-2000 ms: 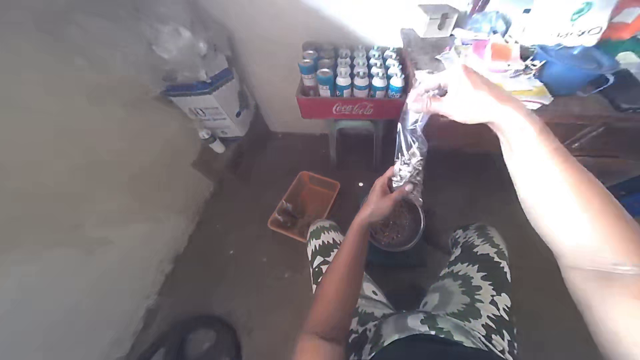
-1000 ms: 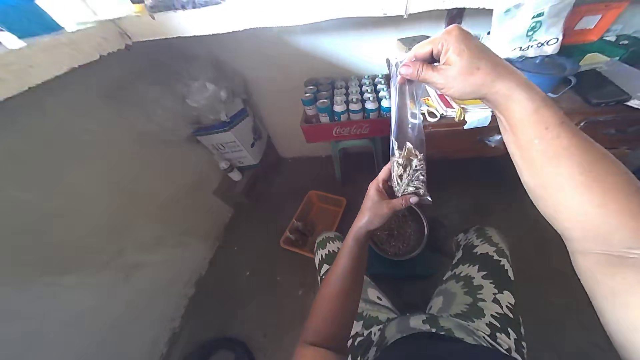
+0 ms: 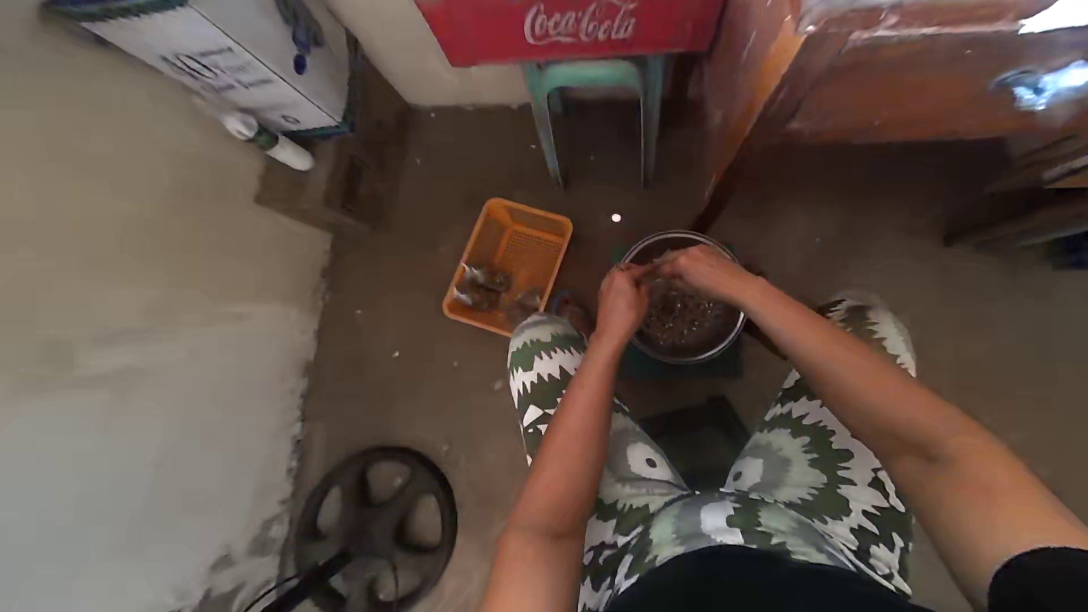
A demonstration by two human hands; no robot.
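Note:
My left hand (image 3: 623, 297) and my right hand (image 3: 699, 270) meet over the upper left part of a round metal bowl (image 3: 738, 333). Small dried fish-like pieces (image 3: 680, 319) lie in the bowl. The fingers of both hands are drawn together at one spot; whatever is between them is too small and blurred to make out, and the clear plastic bag is not plainly visible. Left of the bowl stands an orange plastic basket (image 3: 557, 242) with filled clear bags (image 3: 482, 287) at its near end.
A green plastic stool (image 3: 595, 75) stands under a red crate (image 3: 578, 30) beyond the basket. A wooden cabinet (image 3: 892, 93) is at the right. A cardboard box (image 3: 229, 64) and a white bottle (image 3: 289, 153) are at the upper left, a black spoked wheel (image 3: 374, 527) at the lower left.
Both hands have come down to the bowl from where they held the clear bag of dried pieces upright. The view has tilted down strongly.

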